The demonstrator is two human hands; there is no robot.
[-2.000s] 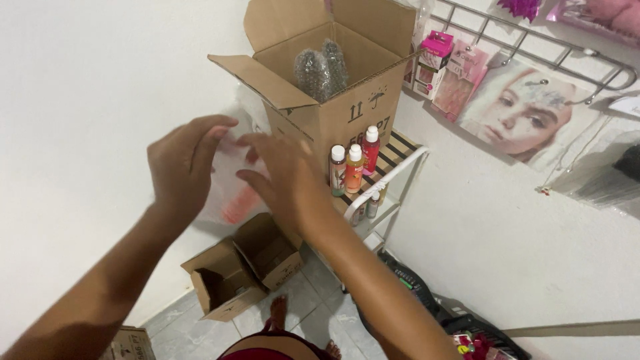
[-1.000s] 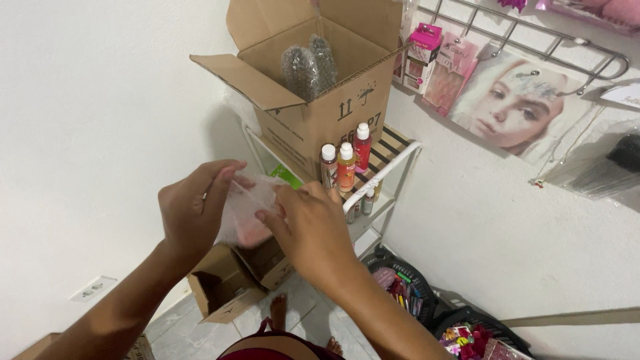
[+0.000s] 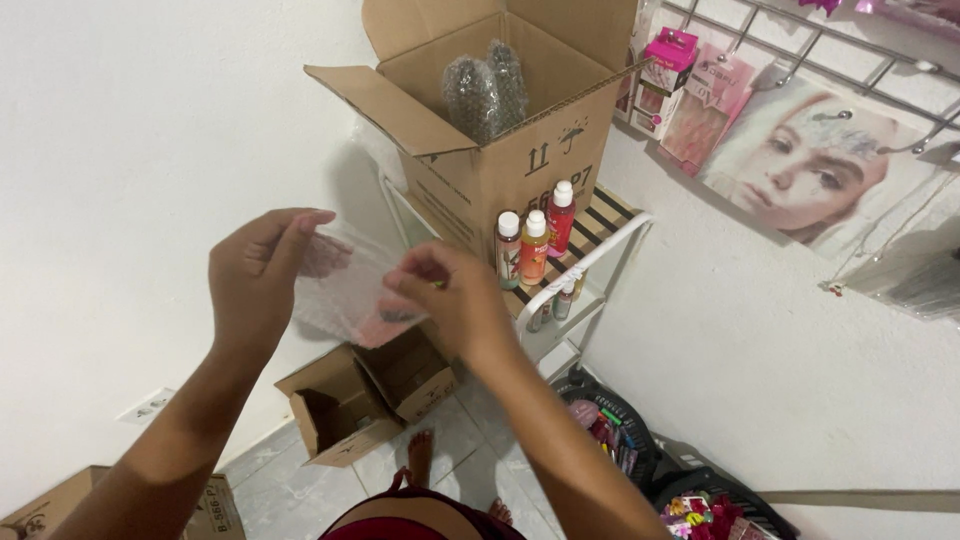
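A clear plastic bag (image 3: 345,289) with a pinkish item low inside is stretched between my two hands. My left hand (image 3: 259,274) pinches its upper left edge between thumb and fingers. At its right side, my right hand (image 3: 446,296) grips the plastic; the fingertips are partly blurred. Just beyond my right hand, small bottles with white caps, one with orange liquid (image 3: 534,247) and one red (image 3: 561,217), stand on a slatted shelf. Behind them an open cardboard box (image 3: 525,165) holds bubble-wrapped items (image 3: 484,94).
The white shelf rack (image 3: 637,225) stands against the wall. Small open cardboard boxes (image 3: 345,409) lie on the tiled floor below my hands. Black baskets (image 3: 637,427) of small goods are at lower right. A wire wall rack (image 3: 810,45) holds hanging packages.
The plastic bag, bunched between my hands a second ago, is now spread wider, with my hands farther apart.
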